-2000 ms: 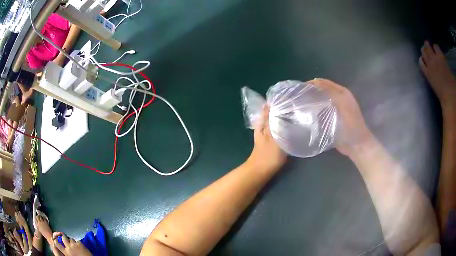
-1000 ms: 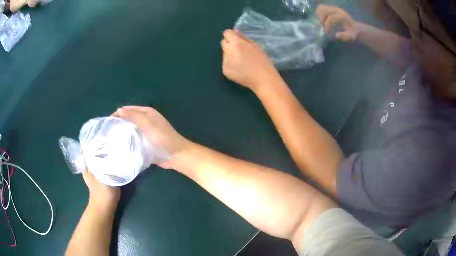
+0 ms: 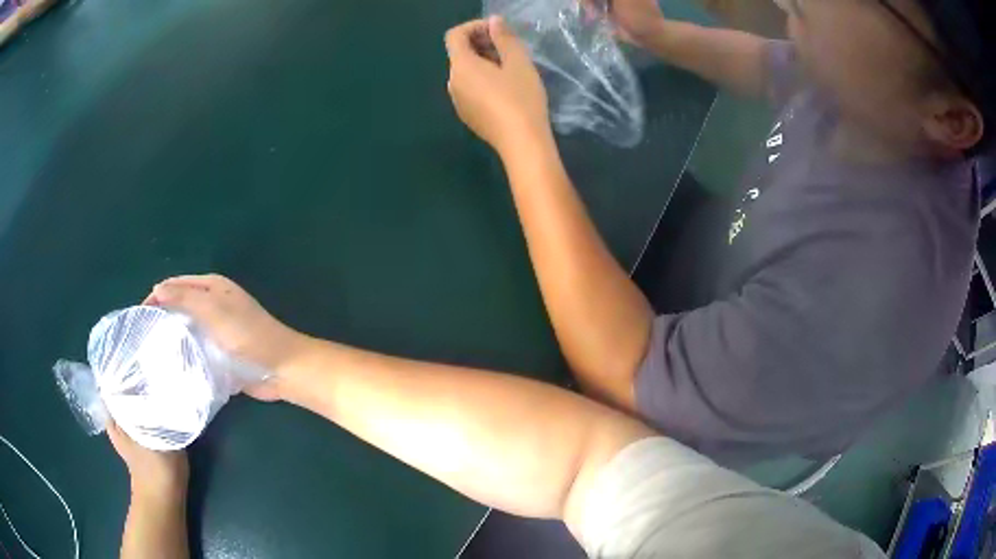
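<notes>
A bagged round item (image 3: 158, 377), whitish under stretched, creased clear film, is held between my two hands over the dark green table at the left. A gathered tail of film (image 3: 80, 395) sticks out on its left side. My right hand (image 3: 224, 328) is around its right and upper side. My left hand (image 3: 147, 459) is at its lower edge, with the fingers partly hidden by the item and film.
A person in a grey shirt (image 3: 819, 284) sits at the right and holds a loose clear bag (image 3: 584, 76) in both hands over the dark green table (image 3: 350, 186). A white cable (image 3: 49, 486) lies at the lower left. Blue objects (image 3: 923, 530) are at the lower right.
The view has swung right, so the bagged item and my hands now appear farther left and lower. Most cables and the power strips have left the picture. The neighbour and their bag have come into view.
</notes>
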